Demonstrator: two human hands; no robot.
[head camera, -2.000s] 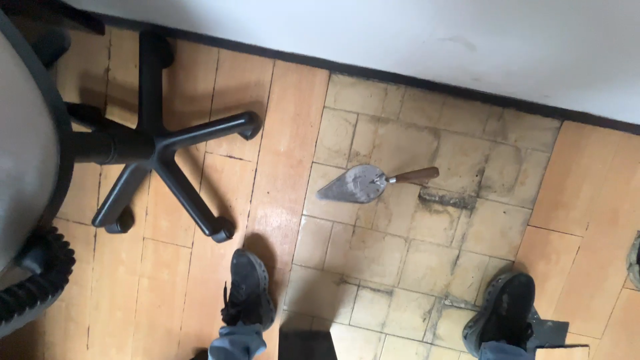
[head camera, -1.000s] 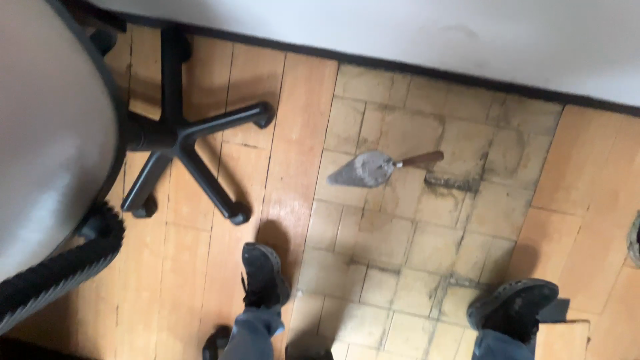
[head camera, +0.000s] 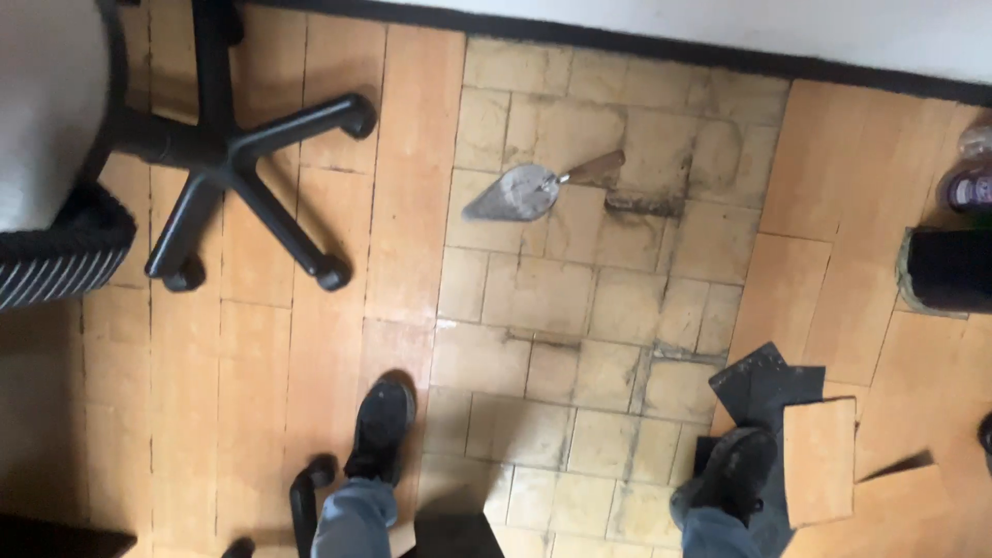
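Neither my left hand nor my right hand shows in the head view. A pointed masonry trowel (head camera: 515, 192) with a wooden handle lies on the bared yellowish tiles (head camera: 535, 291), its tip to the left and its handle to the upper right. Grey residue coats the blade. Dark marks run along some tile joints beside the handle. Cut floor pieces, among them a wood-look one (head camera: 819, 461) and dark ones (head camera: 763, 380), lie at the lower right, partly under my right shoe (head camera: 728, 473).
A swivel chair's five-spoke base (head camera: 232, 155) stands at the left on wood-look planks (head camera: 186, 372). My left shoe (head camera: 384, 422) is near the tile edge. A white wall with black skirting (head camera: 659, 54) borders the top. A dark cylindrical object (head camera: 949, 270) and a plastic bottle (head camera: 969, 188) lie at the right.
My right foot has moved relative to the floor pieces, more of which now show. The trowel stays on the tiles. The view has shifted.
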